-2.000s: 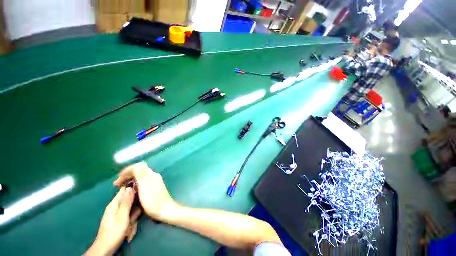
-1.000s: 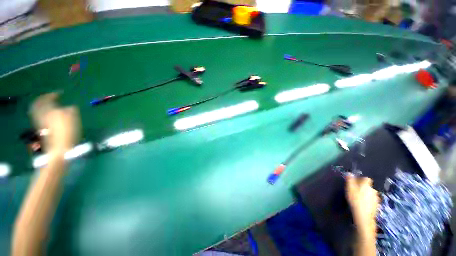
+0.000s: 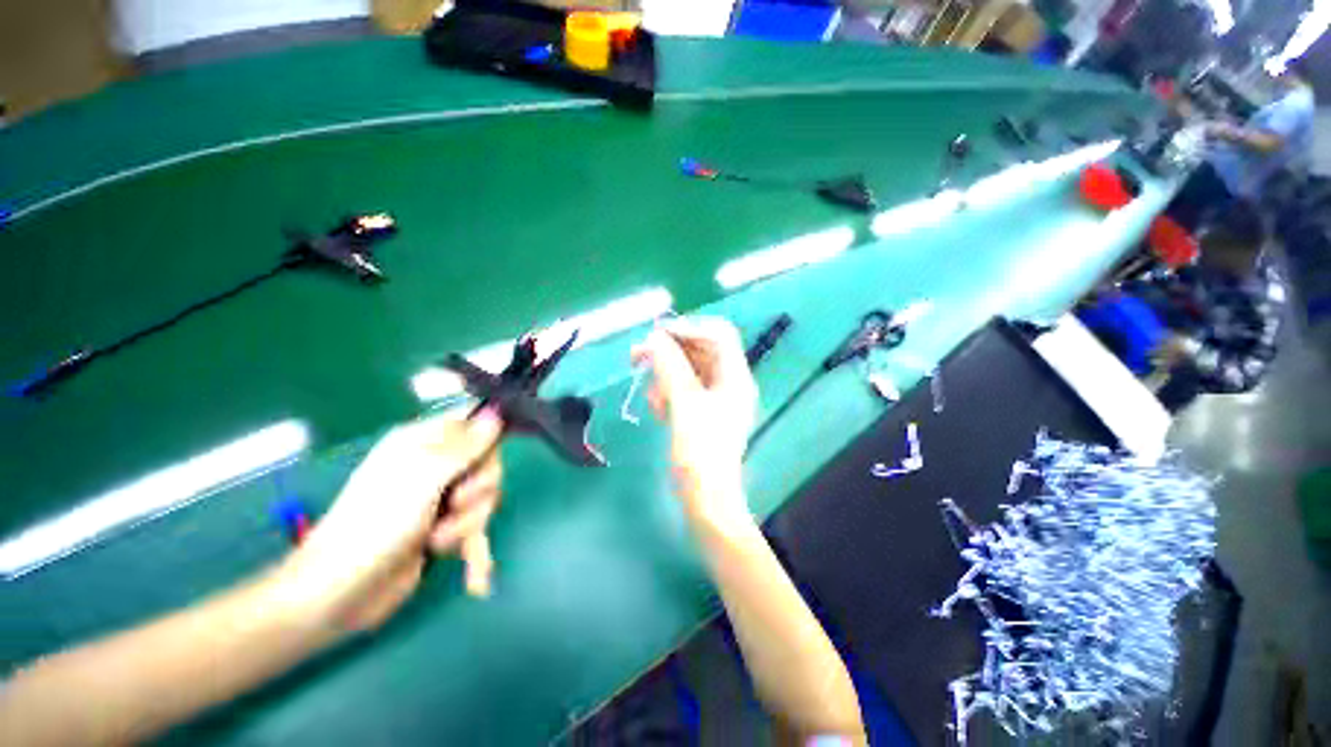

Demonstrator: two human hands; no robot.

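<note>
My left hand [image 3: 423,496] grips black battery clamps [image 3: 533,397], their dark ends spread up and to the right above the ledge. A blue and red plug end [image 3: 294,517] shows beside my left wrist. My right hand [image 3: 701,382] pinches a small silver-white bent wire piece [image 3: 632,394], just right of the clamps and apart from them. The black parts tray [image 3: 876,539] at the lower right holds a tangled heap of silver-white wire pieces [image 3: 1088,584].
Other leads with clamps lie on the green belt [image 3: 343,251] and on the ledge [image 3: 872,336], partly behind my right hand. A short dark part [image 3: 768,339] lies beside it. A black bin [image 3: 496,44] stands at the far side. People [image 3: 1267,139] are at far right.
My left hand has come back from the far left with clamps in it. My right hand has left the tray and moved left beside the clamps, holding a wire piece.
</note>
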